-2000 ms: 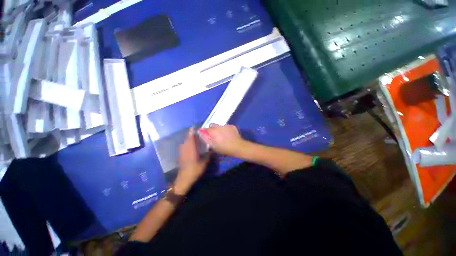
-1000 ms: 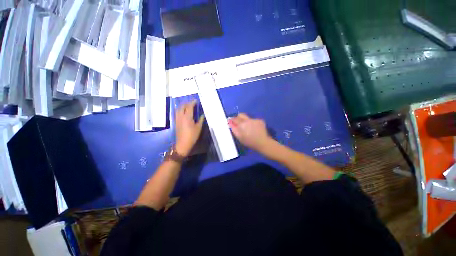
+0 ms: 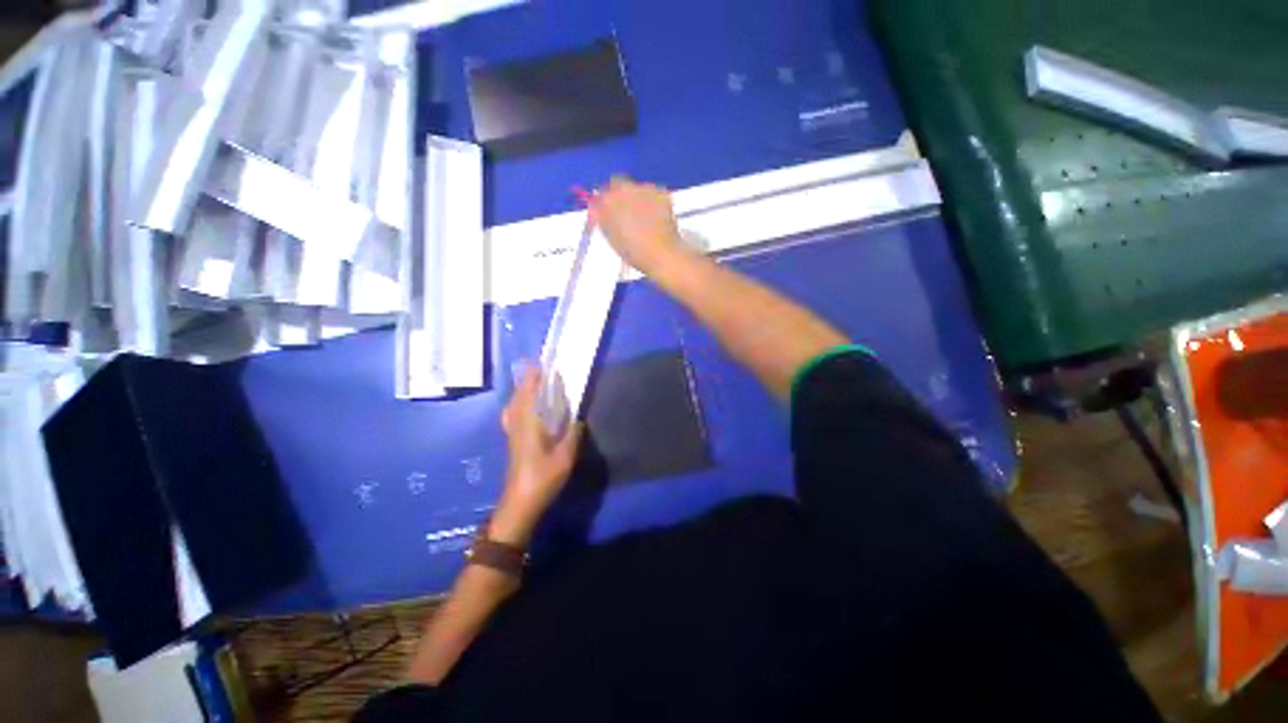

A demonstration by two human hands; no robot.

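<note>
A long narrow white tray [image 3: 582, 333] lies at a slant over the blue printed sheet. My left hand [image 3: 541, 431] holds its near end, the fingers around the edge. My right hand [image 3: 636, 226] is at its far end, with a small pink piece [image 3: 585, 196] showing at the fingertips. The fingers hide most of that piece. Another white tray [image 3: 455, 269] lies to the left, next to a pile of white trays [image 3: 304, 184].
A green belt [image 3: 1017, 240] at the right carries white strips [image 3: 1116, 99]. A black angular box [image 3: 170, 487] stands at lower left. An orange-lined bin [image 3: 1243, 466] is at the right edge. A dark grey rectangle [image 3: 554, 99] shows on the blue sheet [image 3: 735, 113].
My right hand has moved up to the tray's far end. My left hand has taken hold of the near end, and the tray's slant has changed. Two strips now show more fully on the belt.
</note>
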